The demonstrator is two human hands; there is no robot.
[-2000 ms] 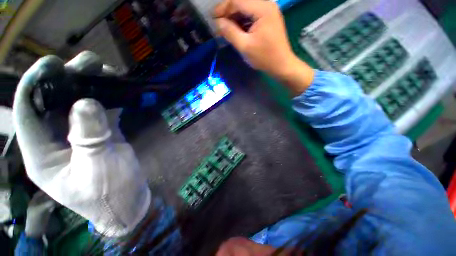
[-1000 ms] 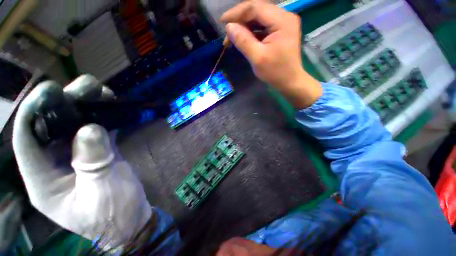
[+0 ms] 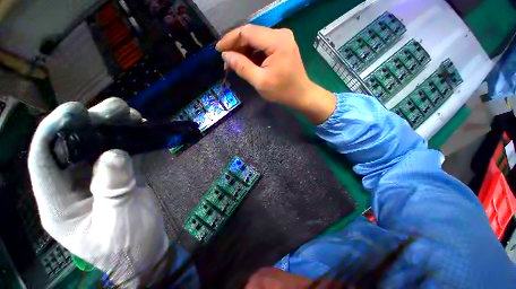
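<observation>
My left hand (image 3: 102,192), in a white glove, is closed around a black UV flashlight (image 3: 127,138) at the left. Its blue-violet light falls on a circuit board panel (image 3: 212,110) lying on the black mat (image 3: 288,169). The flashlight's front end covers part of that panel's left side. My right hand (image 3: 271,65), bare, is above the panel's upper right end and pinches a thin stick (image 3: 227,76) pointing down at it; whether the tip touches cannot be told. A second green panel (image 3: 222,199) lies nearer to me on the mat, with a small blue glow at its upper end.
A white tray (image 3: 435,31) at the upper right holds three green panels. A blue-edged metal unit (image 3: 164,84) with orange parts (image 3: 116,36) stands behind the mat. More boards (image 3: 56,261) show at the lower left. A red tray (image 3: 498,195) is at the right edge.
The view has shifted, and the things on the bench sit lower and further left. The flashlight now covers more of the lit panel's left side, and blue light also shows on the nearer panel.
</observation>
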